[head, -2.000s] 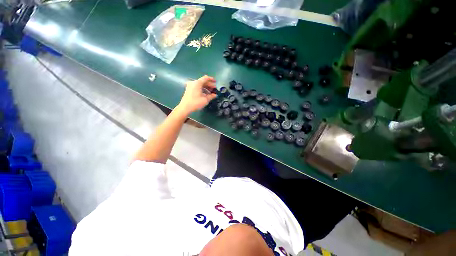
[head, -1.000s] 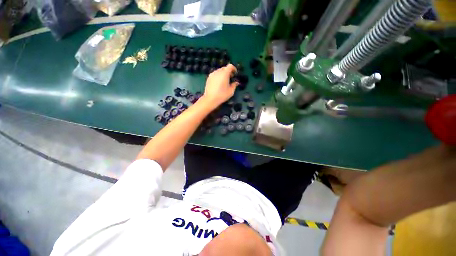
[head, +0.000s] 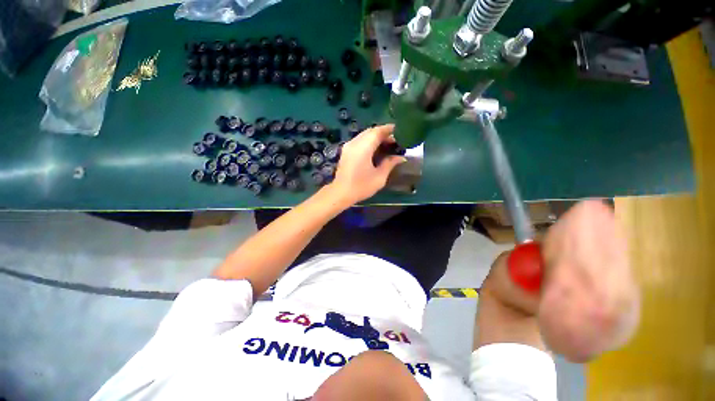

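My left hand (head: 364, 164) is at the silver press block (head: 406, 174), under the green press head (head: 427, 117). Its thumb and fingers close around a small black part (head: 387, 153), mostly hidden by fingers. My right hand (head: 592, 282), blurred, is on the red ball knob (head: 525, 266) at the end of the steel lever (head: 506, 180). The lever slants down toward my body. Loose black parts with grey ring-like ends (head: 259, 157) lie left of my left hand. More black parts stand in tight rows (head: 243, 61) farther away.
A clear bag of gold-coloured pieces (head: 85, 78) lies at the far left, beside a loose gold-coloured pile (head: 139, 72). Another clear bag (head: 223, 8) is at the far edge. A small white piece (head: 79, 171) lies at left. A metal plate (head: 613, 59) is at right.
My left hand has moved from beside the far rows to the press block. My right hand has come into view at the knob. The lever has swung toward my body. The camera view has turned right.
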